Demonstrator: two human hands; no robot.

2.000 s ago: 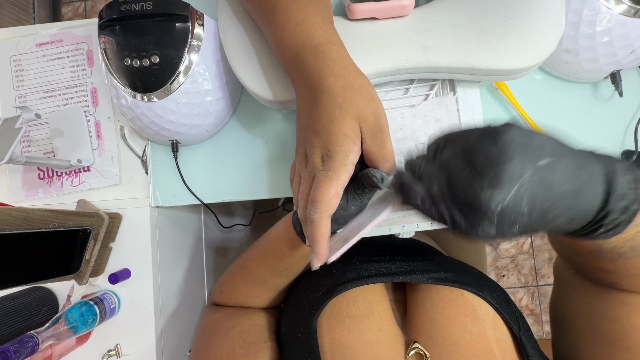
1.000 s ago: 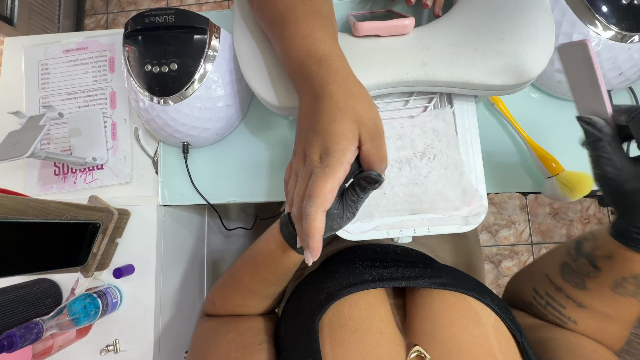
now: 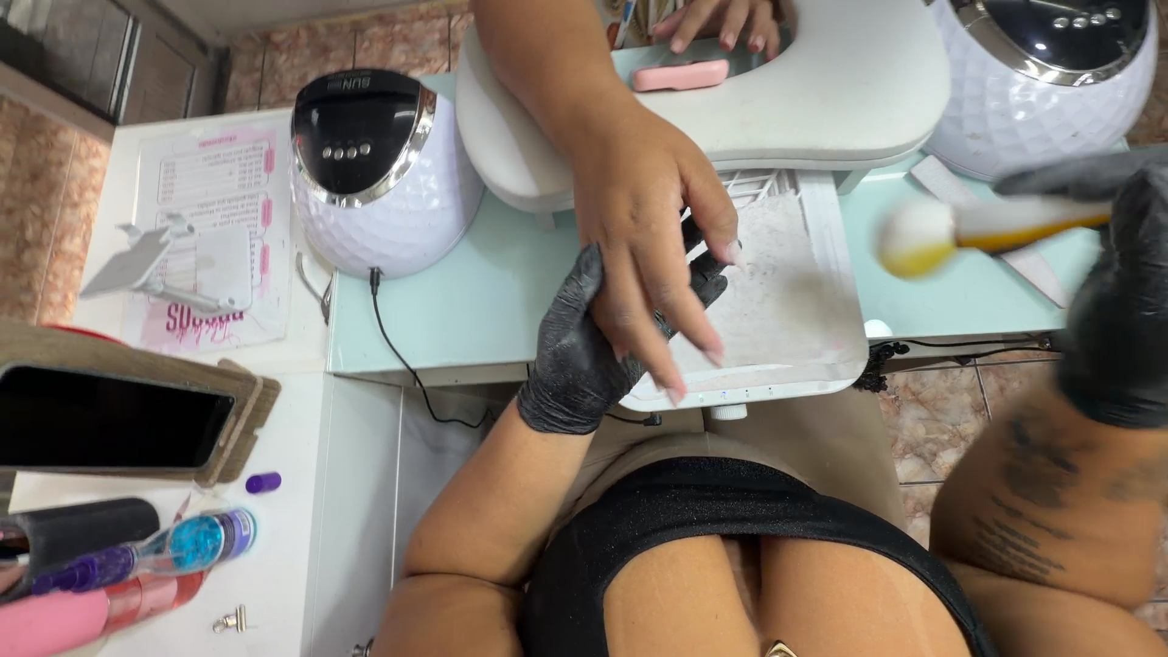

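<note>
My left hand (image 3: 579,342), in a black glove, is closed around another person's bare hand (image 3: 639,228) from below; its thumb lies over the edge of that hand and some fingertips show past the far side. My gloved right hand (image 3: 1118,292) holds a dust brush (image 3: 922,237) with a yellow handle and white and yellow bristles, blurred by motion. Under the person's spread fingers is a white nail dust collector (image 3: 776,310) coated with pale powder. A nail file (image 3: 1031,269) lies on the glass tabletop, partly hidden behind the brush.
A white padded armrest (image 3: 849,100) spans the back, with a pink device (image 3: 680,75) beside the person's other hand. Nail lamps stand left (image 3: 383,173) and right (image 3: 1049,109). At left are a phone (image 3: 114,415) on a wooden stand, bottles (image 3: 196,543), a metal stand (image 3: 169,274) and a printed sheet.
The nail file left my right hand and lies on the tabletop; the brush that lay there is in my right hand. The person's fingers are more spread over the dust collector. The view has shifted.
</note>
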